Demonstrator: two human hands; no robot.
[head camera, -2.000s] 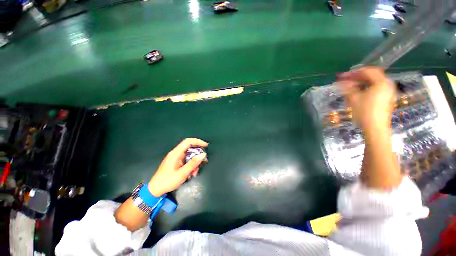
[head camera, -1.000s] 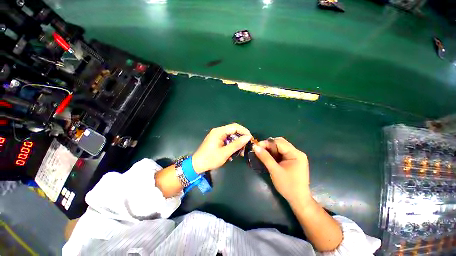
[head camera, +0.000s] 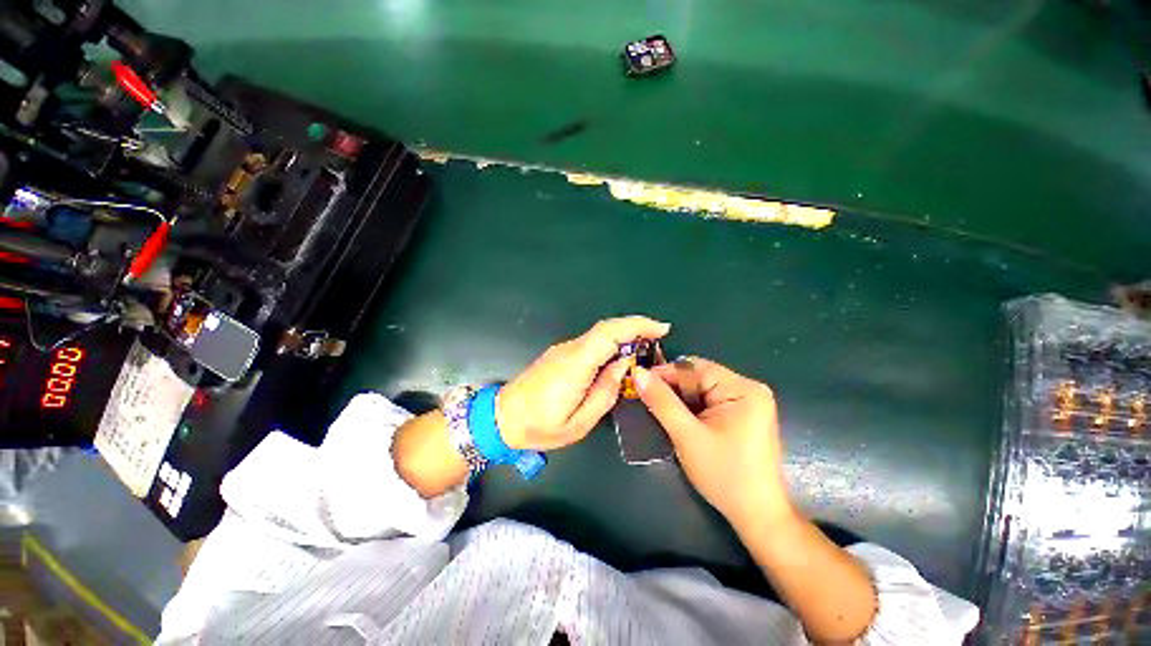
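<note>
My left hand (head camera: 571, 385), with a blue wrist strap, holds a small dark watch housing (head camera: 640, 350) in its fingertips over the green mat. My right hand (head camera: 726, 423) pinches the orange flex cable (head camera: 630, 382) of a display screen against the housing. The dark screen (head camera: 644, 438) hangs below the fingertips with its flat face showing. The fingers hide most of the housing and the point where the cable meets it.
The black press fixture (head camera: 360, 227) stands at left with red handles, a grey screen (head camera: 225, 346) in its near nest, and a red-digit timer (head camera: 61, 377). Clear blister trays (head camera: 1073, 467) lie at right. Another housing (head camera: 648, 56) lies beyond the worn yellow strip (head camera: 720, 202).
My right hand has come from the trays to my left hand, now with a screen. Since one second ago the screen has turned to show its flat face below the fingers. The view has shifted left.
</note>
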